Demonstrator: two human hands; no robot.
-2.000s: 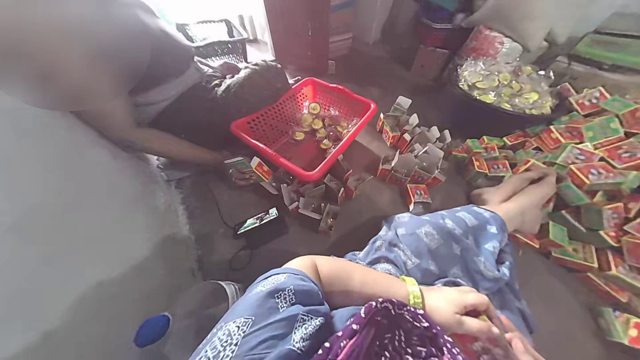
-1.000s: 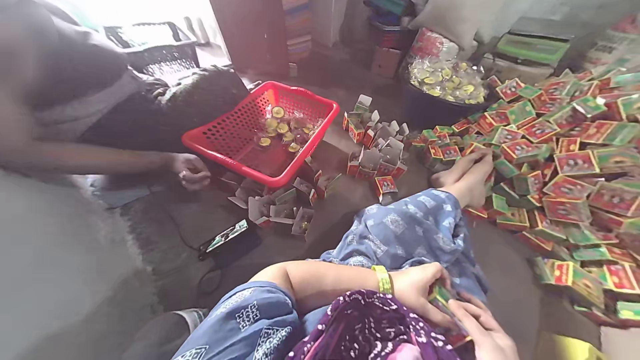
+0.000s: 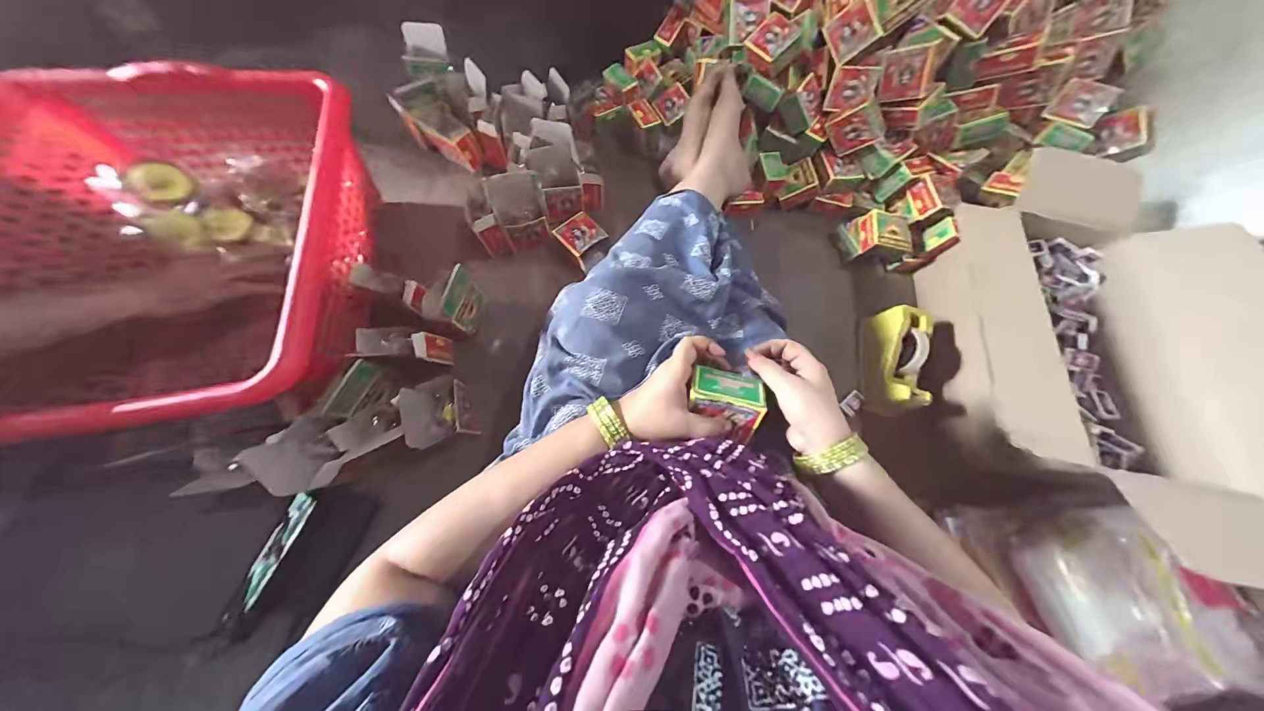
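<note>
A small green, red and yellow printed cardboard box (image 3: 729, 395) is held above my lap by my left hand (image 3: 676, 395), whose fingers wrap its left side. My right hand (image 3: 798, 391) is at the box's upper right corner, thumb and fingertips close together; whether they pinch anything is too small to tell. To the right of that hand, on the floor, stands a yellow tape dispenser (image 3: 897, 357) with a roll of tape.
A red plastic basket (image 3: 331, 237) holding yellow wrapped items is at left. Open-flapped boxes (image 3: 538, 158) stand beside it. A large pile of printed boxes (image 3: 889, 89) lies beyond my feet. An open carton (image 3: 997, 296) with small items is at right, a phone (image 3: 279, 551) at lower left.
The view has swung far to the right and down, bringing in the tape dispenser and carton. My left hand still holds a box over my lap.
</note>
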